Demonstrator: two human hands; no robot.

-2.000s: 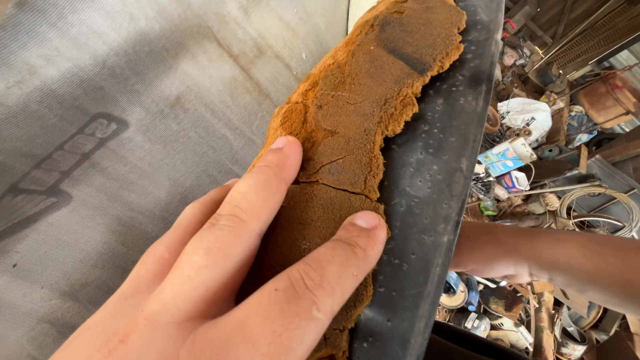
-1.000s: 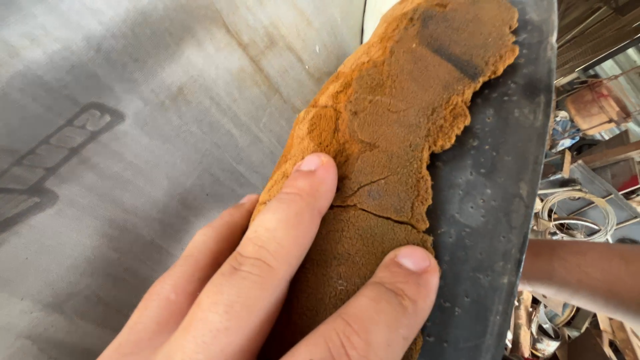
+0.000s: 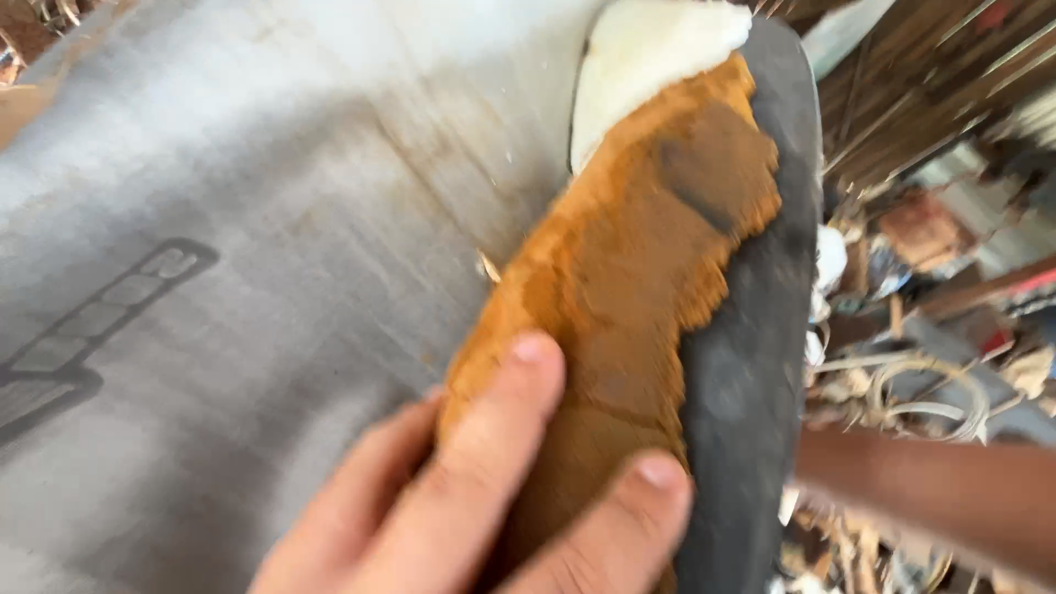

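Observation:
A long, brown-orange, crumbly foam-like piece (image 3: 602,322) with a ragged right edge and a crack across it lies along the black border (image 3: 742,355) of a large grey sheet-like surface (image 3: 330,214). My left hand (image 3: 495,487) lies across its lower part, fingers spread and tips pressed on it near the crack; blur softens the fingers. At the piece's upper end, a whitish pad (image 3: 652,66) touches it. My right forearm comes in from the right edge and passes behind the black border, which hides my right hand.
Dark outlined markings (image 3: 124,305) are on the grey surface at left. Beyond the black border, lower down, are heaped odds and ends with a coil of pale tubing or cable (image 3: 932,396). Dark boards or slats (image 3: 899,91) are at the upper right.
The view has shifted, showing more of the whitish pad and the grey surface. My left hand stays on the brown piece beside the same crack.

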